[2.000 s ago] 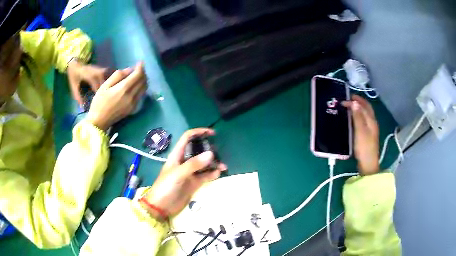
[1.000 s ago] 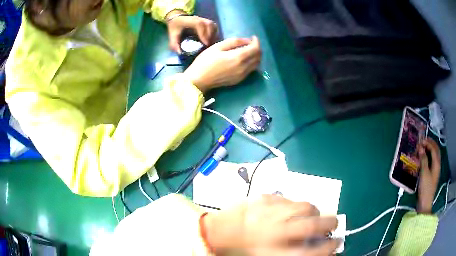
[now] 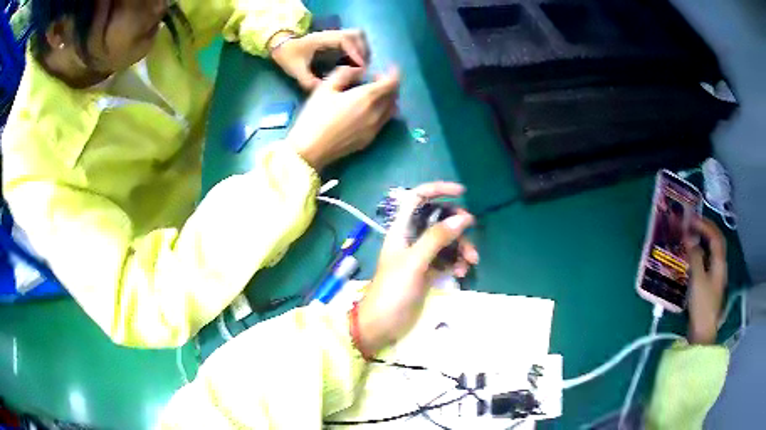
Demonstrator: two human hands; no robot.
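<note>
My left hand [image 3: 413,264] holds a small round black unit [image 3: 438,233] between thumb and fingers, above the far edge of the paper sheet [image 3: 495,312]. The unit is blurred and partly covered by the fingers. My right hand [image 3: 707,273] is at the right side of the smartphone [image 3: 668,242], with fingertips over the edge of its lit screen. The phone lies on the green mat with a white cable at its lower end. Whether a fingertip touches the screen cannot be told.
Black charging leads [image 3: 420,413] lie on the white strip [image 3: 550,385] and paper. Stacked black foam trays [image 3: 588,109] stand at the far side. A blue marker pen [image 3: 354,239] and a round part [image 3: 395,201] lie left of my hand. A neighbour in a yellow smock [image 3: 243,218] works at left.
My left hand has lifted from the white strip towards the far side and now shows a round black unit in it. My right hand stays by the phone. The camera view has shifted slightly.
</note>
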